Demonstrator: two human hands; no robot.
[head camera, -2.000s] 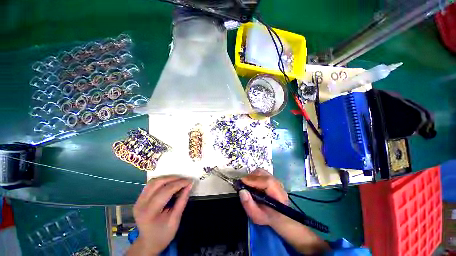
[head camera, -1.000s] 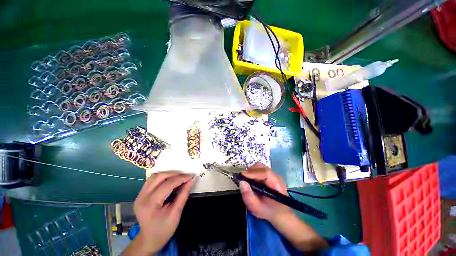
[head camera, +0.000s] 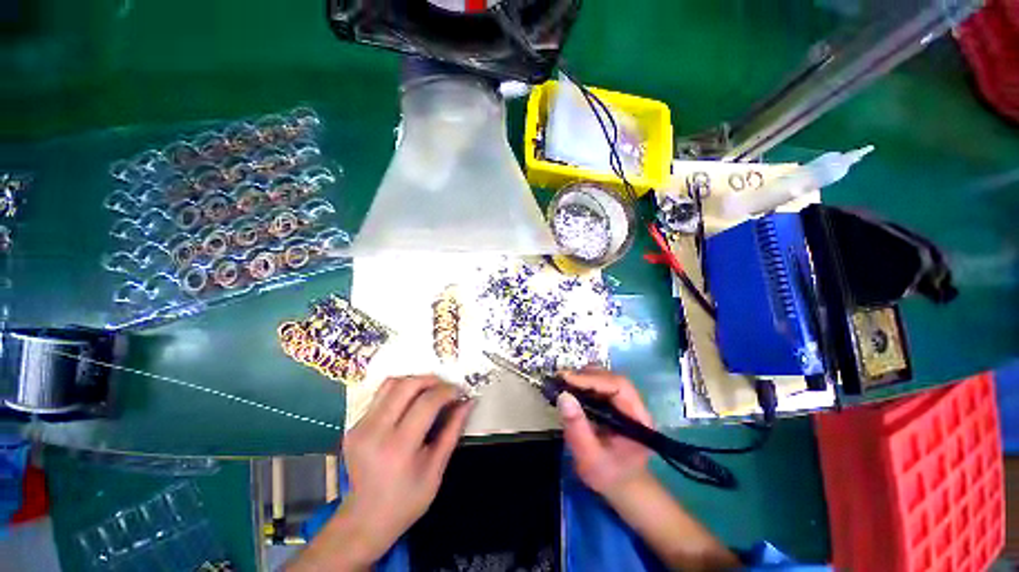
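My right hand (head camera: 603, 430) holds the black soldering iron (head camera: 637, 430), its metal tip pointing up-left over the cream board (head camera: 391, 279). My left hand (head camera: 408, 436) is at the board's front edge, fingers bent and fingertips close together. The thin solder wire (head camera: 224, 388) runs from the spool (head camera: 54, 371) to this hand. A few small parts (head camera: 478, 382) lie at its fingertips, below the iron tip. Loose small components (head camera: 553, 318) are heaped on the right of the board. A short row of ring coils (head camera: 446, 324) stands mid-board. Ring assemblies (head camera: 333, 339) are piled at the left edge.
The fume hood (head camera: 453, 179) hangs over the board's back. A clear blister tray (head camera: 224, 212) lies left. A round tin (head camera: 590, 226) and yellow bin (head camera: 598, 134) stand behind the heap. The blue soldering station (head camera: 760, 296), iron stand (head camera: 879, 344) and red tray (head camera: 927, 475) are right.
The view has shifted, so the board's things sit slightly further right or lower. The iron tip has lifted up and away from the small parts near my left fingertips.
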